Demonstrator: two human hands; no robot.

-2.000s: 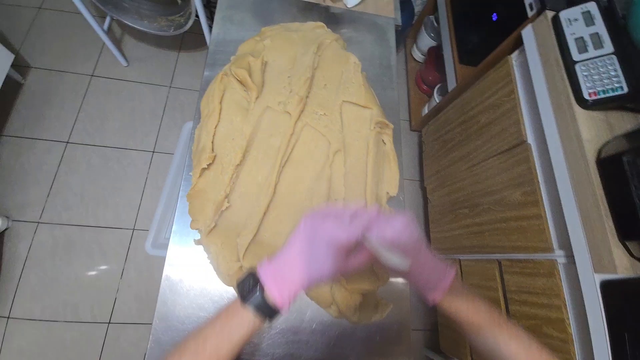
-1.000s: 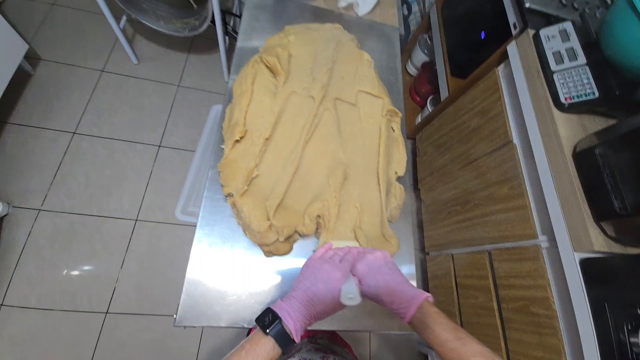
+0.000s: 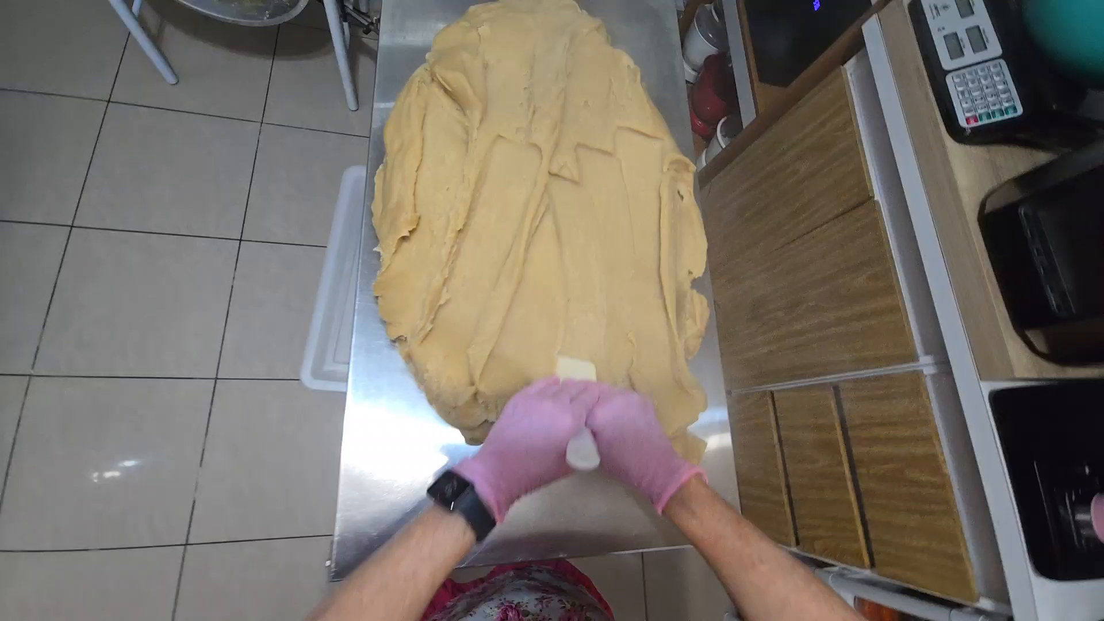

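A wide, thick slab of tan dough (image 3: 535, 250) with ridges and smeared strokes lies spread over a stainless steel table (image 3: 379, 509). At its near edge, my left hand (image 3: 542, 427) and my right hand (image 3: 628, 431), both in pink gloves, are closed side by side around a white-handled spatula or scraper (image 3: 582, 450). The handle's end sticks out toward me between the hands. Its pale flat blade shows just beyond my fingers, against the dough. A dark smartwatch (image 3: 461, 500) is on my left wrist.
A translucent plastic lid or tray (image 3: 332, 302) is left of the table, above the tiled floor. Wooden cabinets (image 3: 811, 285) run along the right. On their counter are a digital scale (image 3: 970, 65) and a black appliance (image 3: 1048, 259). A metal bowl on a white-legged stand (image 3: 250, 7) is at top left.
The hands, blurred over the dough's near part two seconds ago, moved to its near edge, still together on the tool. The dough's near edge has changed shape. The view has shifted.
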